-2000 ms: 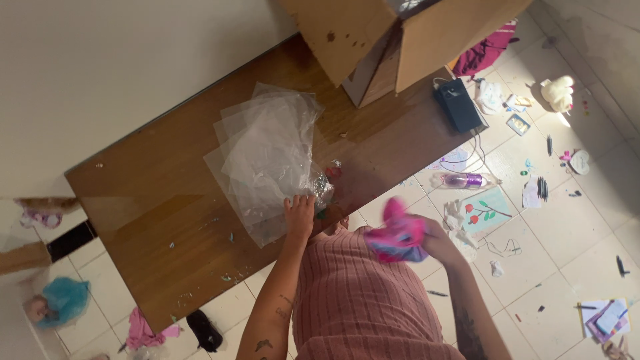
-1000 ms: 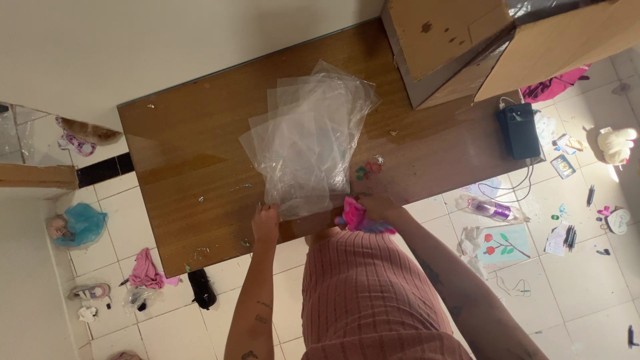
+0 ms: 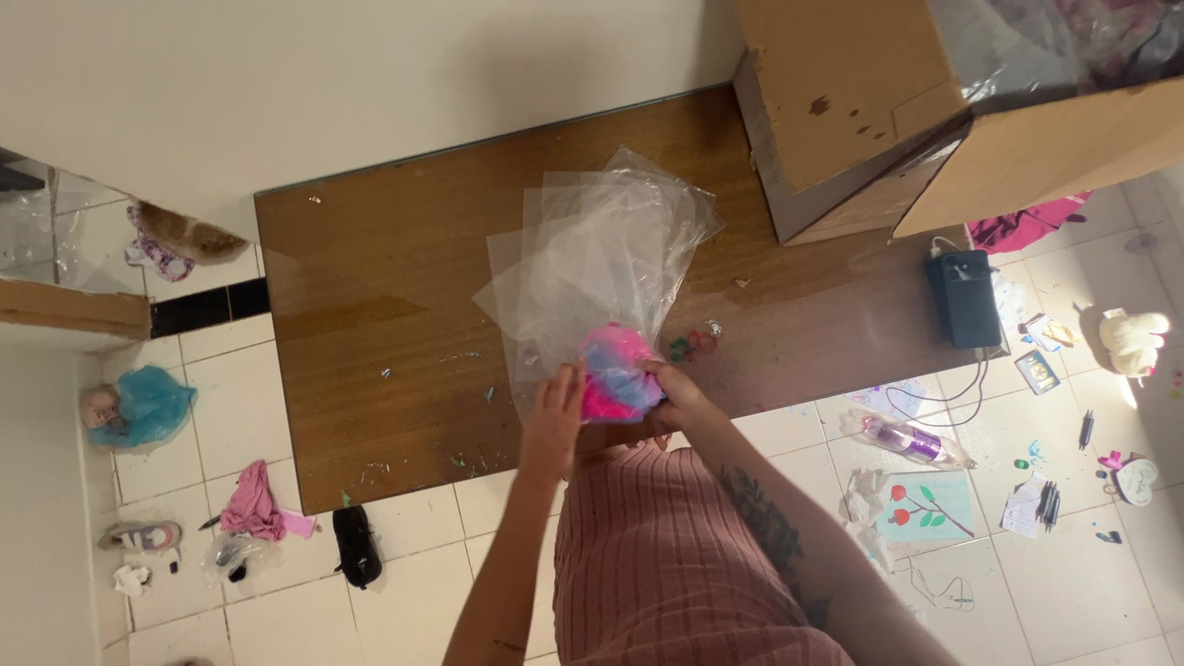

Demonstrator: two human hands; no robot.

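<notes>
Several clear plastic bags (image 3: pixel 601 240) lie fanned in a loose pile on the brown wooden table (image 3: pixel 370 277). A soft pink and blue item (image 3: pixel 618 375), its exact kind unclear, is at the near end of the pile. My right hand (image 3: pixel 673 393) grips its right side. My left hand (image 3: pixel 558 407) is at its left side with the fingers together; whether it pinches the item or a bag's edge cannot be told. Small red and green bits (image 3: pixel 692 346) lie on the table just right of the pile.
An open cardboard box (image 3: pixel 851 120) with plastic-wrapped contents stands at the table's right end. Near it lies a dark phone (image 3: pixel 967 296) with a cable. A bottle (image 3: pixel 911 442), a painted sheet (image 3: pixel 925 507), a black shoe (image 3: pixel 355 548) and pink cloth (image 3: pixel 253 501) lie on the tiled floor.
My right hand has brought the pink and blue item from the right side over the near end of the bags. My left hand is now beside the item.
</notes>
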